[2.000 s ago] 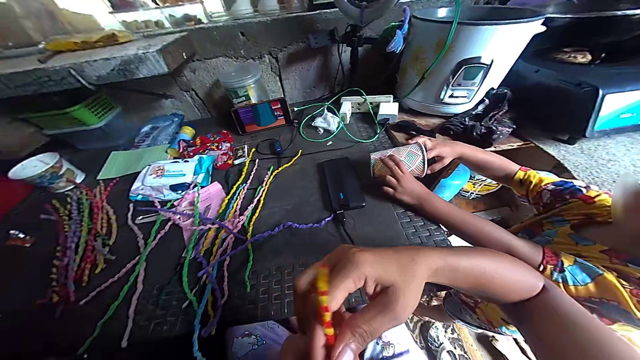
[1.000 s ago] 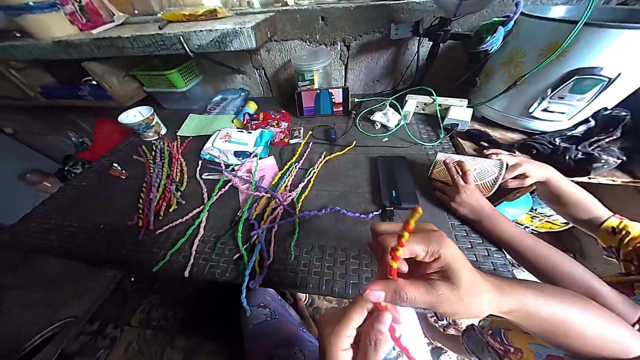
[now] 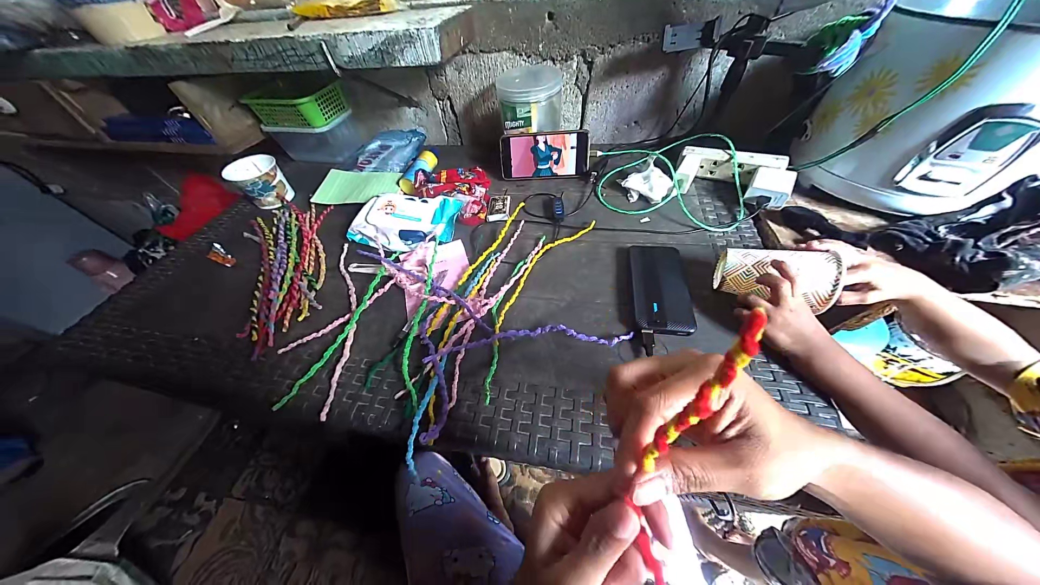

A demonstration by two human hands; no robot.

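A red and yellow twisted yarn cord (image 3: 705, 400) rises between my hands at the lower right. My right hand (image 3: 715, 439) pinches it between thumb and fingers, with the upper end sticking out above. Just below, my left hand (image 3: 581, 524) grips the red strands (image 3: 647, 552) at the cord's lower part; the fingertips of both hands nearly meet. Purple, green, pink, yellow and blue twisted cords (image 3: 532, 333) lie loosely spread on the dark woven table (image 3: 536, 422). A bundle of multicoloured cords (image 3: 284, 276) lies farther left.
Beyond my right hand, another person's hands (image 3: 784, 313) hold a patterned paper cup (image 3: 784, 276). A black power bank (image 3: 662, 290), propped phone (image 3: 544, 154), wipes pack (image 3: 406, 221), extension socket (image 3: 735, 166) and another paper cup (image 3: 258, 180) are on the table. A rice cooker (image 3: 918, 106) stands at right.
The red and yellow cord has come into fuller view, held upright by both hands. The view has swung so that more of the table's left side shows.
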